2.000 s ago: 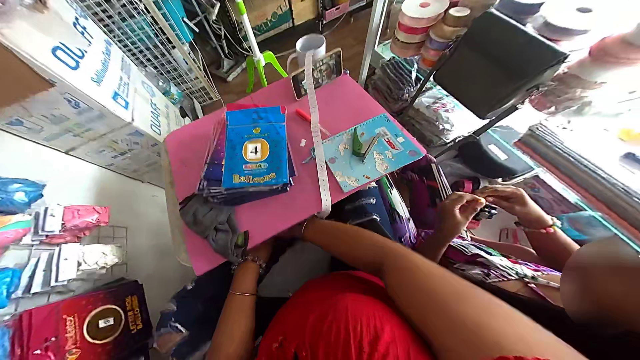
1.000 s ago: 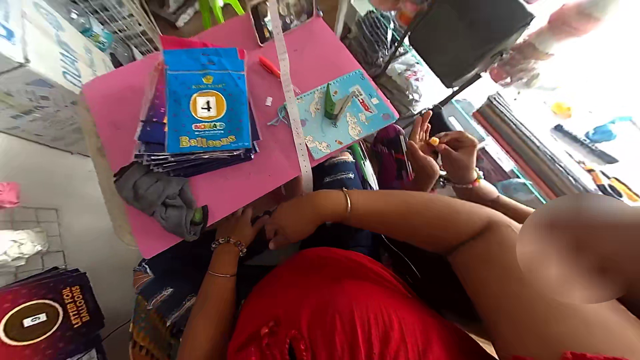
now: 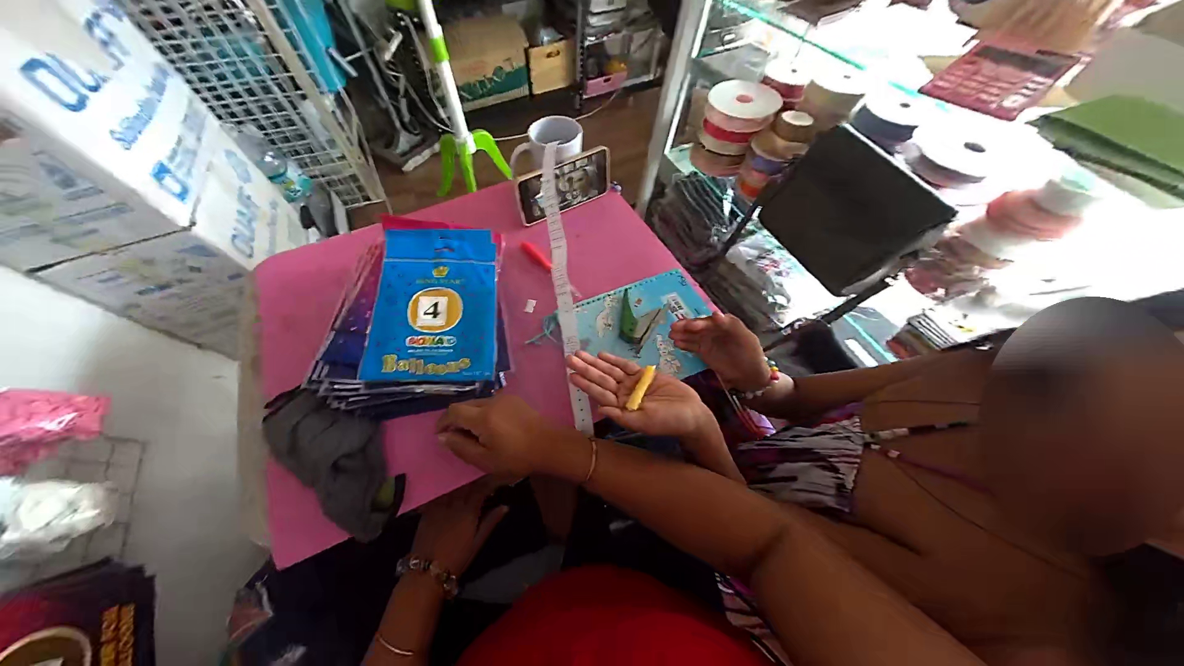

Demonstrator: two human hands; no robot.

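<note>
My right hand (image 3: 495,435) rests at the near edge of the pink table (image 3: 444,444), its fingers loosely curled; whether it holds anything is hidden. Below it, at the lap, my left hand (image 3: 462,520) lies with fingers apart and nothing seen in it. Just beyond my right hand is a stack of balloon packets with a blue one (image 3: 435,310) on top. A grey cloth (image 3: 328,458) hangs over the table's near left corner. A white measuring tape (image 3: 559,268) runs down the table, right of the packets.
Another person's open palm (image 3: 647,402) bears a yellow stick-like piece (image 3: 640,388), close to my right forearm. Behind are a blue notebook (image 3: 592,310), a green stapler (image 3: 631,319), a red pen (image 3: 536,256), a propped phone (image 3: 564,188) and a white mug (image 3: 555,139).
My right hand has risen from the lap to the table's edge, apart from my left hand. The other person's hands have opened and moved nearer, showing the yellow piece on one palm.
</note>
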